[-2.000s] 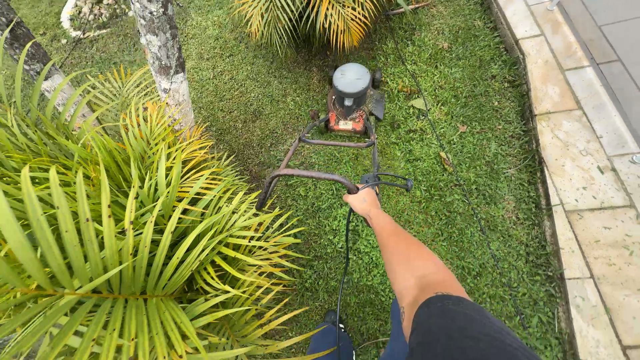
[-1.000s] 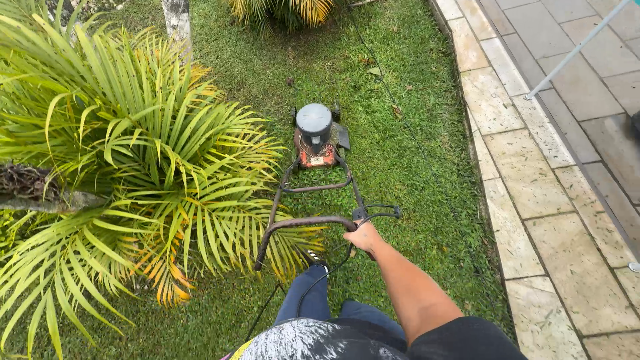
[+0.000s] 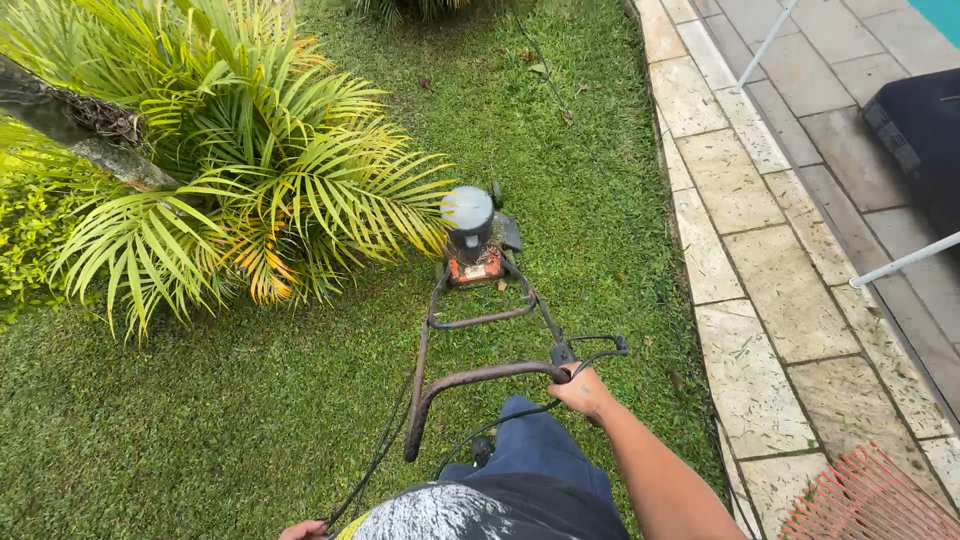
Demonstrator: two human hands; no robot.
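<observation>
My right hand (image 3: 583,390) grips the right end of the rusty metal handlebar (image 3: 491,373) of an electric lawn mower. Beside that hand are the switch box and a looped black cord. The mower (image 3: 472,232), with a grey motor cover and an orange-red deck, stands on the grass in front of me, its left side touching palm fronds. At the bottom edge, my left hand (image 3: 306,530) is partly cut off, its fingers against a black power cord (image 3: 381,454) that runs up toward the handlebar.
A palm (image 3: 300,172) with yellow-green fronds spreads at left beside a leaning trunk (image 3: 124,161). Stone edging (image 3: 757,292) strewn with clippings borders the lawn at right. A red rake head (image 3: 870,499) lies bottom right. White poles (image 3: 765,45) and a dark padded object (image 3: 919,142) stand on the paving.
My left hand has come into view at the bottom with the cord. My right hand stays on the handlebar. The mower has moved back alongside the palm, and the rake has come into view.
</observation>
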